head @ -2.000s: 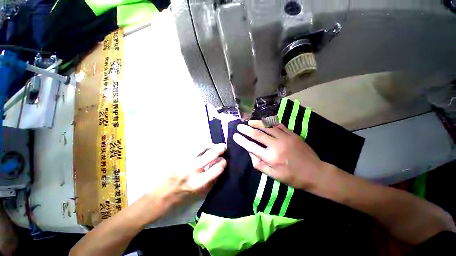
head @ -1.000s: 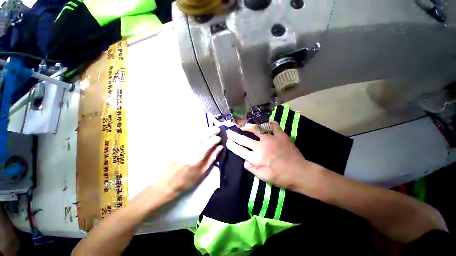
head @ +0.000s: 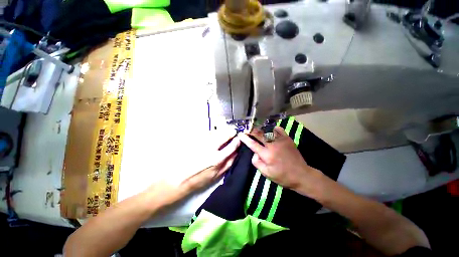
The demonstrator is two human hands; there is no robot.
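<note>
A black garment panel [head: 221, 198] with a striped tape of neon green lines [head: 262, 196] lies under my hands at the sewing machine [head: 322, 65]. A neon green panel [head: 224, 235] hangs bunched at the near table edge. My left hand [head: 214, 163] is at the panel's left edge, fingertips near the presser foot [head: 242, 125]; it is glared, so its hold on the cloth is unclear. My right hand [head: 279, 158] lies on the cloth beside the foot, index finger pointing to the needle area, pressing the black cloth. The needle itself cannot be made out.
Brown cardboard [head: 80, 145] with printed yellow tape [head: 108, 130] covers the table at the left. Another machine with blue parts [head: 32, 75] stands beyond it. Black and neon cut pieces [head: 151, 17] lie at the back left. A yellow thread bundle [head: 241, 19] sits on the machine head.
The view has shifted, showing more of the machine's top. Both hands have drawn closer together at the foot. The narrow dark strip at the left, seen two seconds ago, no longer shows separately.
</note>
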